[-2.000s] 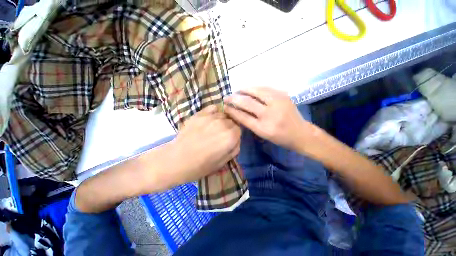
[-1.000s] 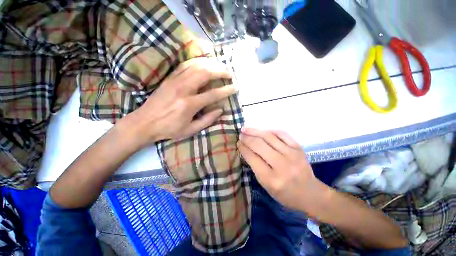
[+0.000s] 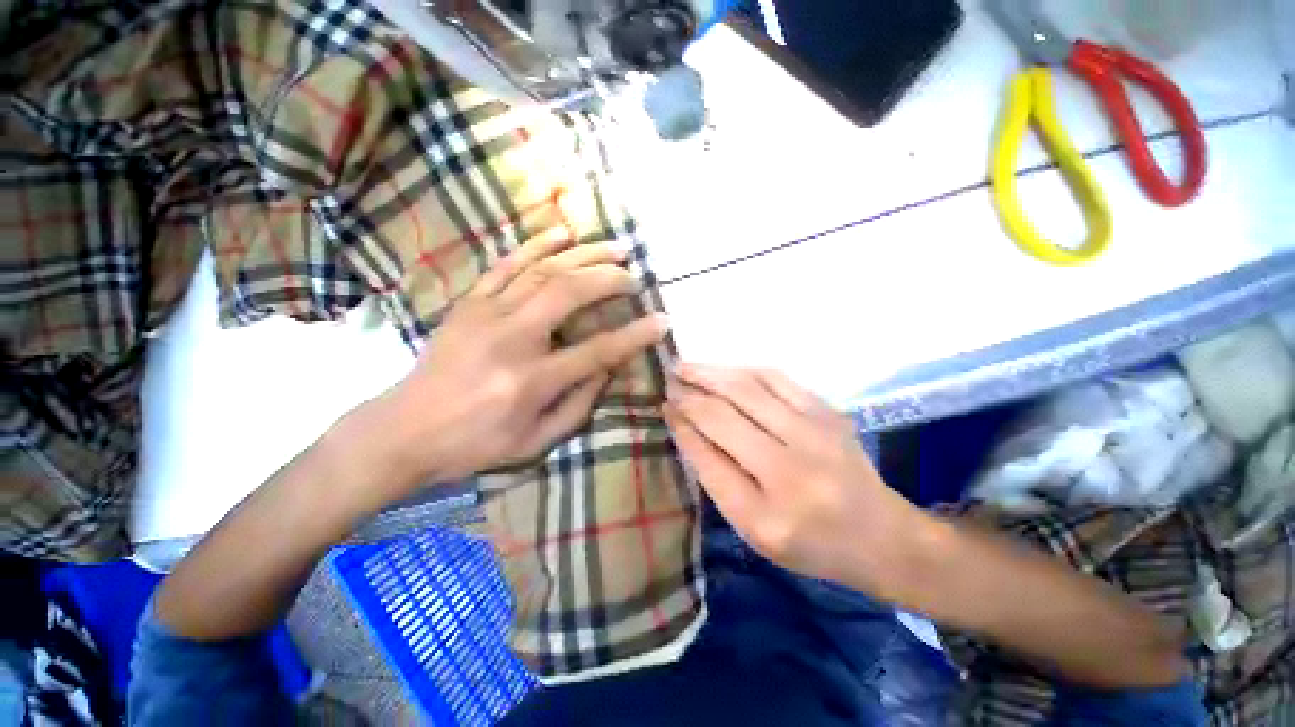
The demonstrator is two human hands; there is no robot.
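A tan plaid fabric sleeve or panel (image 3: pixel 597 526) runs from under the machine's presser foot (image 3: pixel 580 102) down over the table edge, with a cream edge at its lower end. My left hand (image 3: pixel 518 355) lies on the plaid with fingers spread, pressing it to the table. My right hand (image 3: pixel 774 455) pinches the right seam edge of the strip, its fingertips close to my left fingertips. The rest of the plaid garment (image 3: pixel 270 171) is bunched on the left of the table. The needle itself is too blurred to make out.
Scissors with yellow and red handles (image 3: pixel 1051 171) and a dark flat pad (image 3: pixel 859 50) lie right of the machine head. A measuring strip (image 3: pixel 994 372) lines the table's front edge. A blue basket (image 3: pixel 433 618) stands below. Plaid and white pieces (image 3: pixel 1108 440) are heaped at lower right.
Since one second ago, the plaid strip's hanging end is shorter and sits higher. My left hand is lower in the view, with its fingers still on the cloth. The view has shifted slightly.
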